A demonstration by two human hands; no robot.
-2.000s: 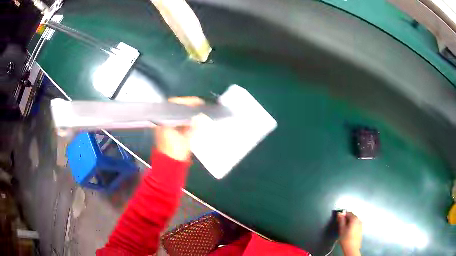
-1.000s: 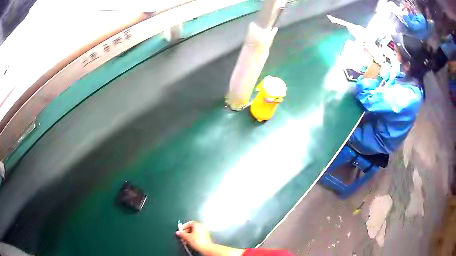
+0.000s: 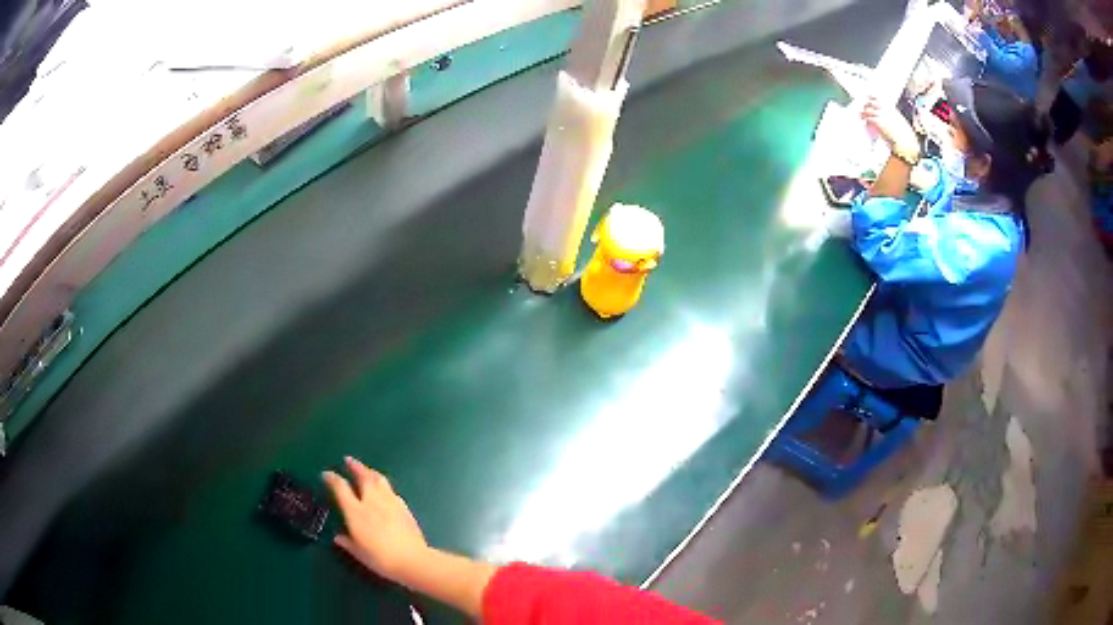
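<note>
A small black square box (image 3: 293, 504) lies flat on the green tabletop (image 3: 403, 415) at the lower left. My right hand (image 3: 376, 523) is just to the right of the box, with thumb and fingers apart, and holds nothing. The fingertips are close to the box but do not visibly touch it. A short piece of a thin white lead (image 3: 416, 614) shows at the bottom edge, below my right wrist. My left hand is out of the picture.
A yellow figurine (image 3: 623, 260) stands beside a plastic-wrapped post (image 3: 569, 183). A dark grey strip (image 3: 305, 263) runs along the far side. A person in blue (image 3: 940, 287) sits at the right on a blue stool (image 3: 840, 430), handling a white unit.
My right hand has let go of the white lead's end and moved left and up to the black box, its fingers now spread. My left hand and the white unit have left the view.
</note>
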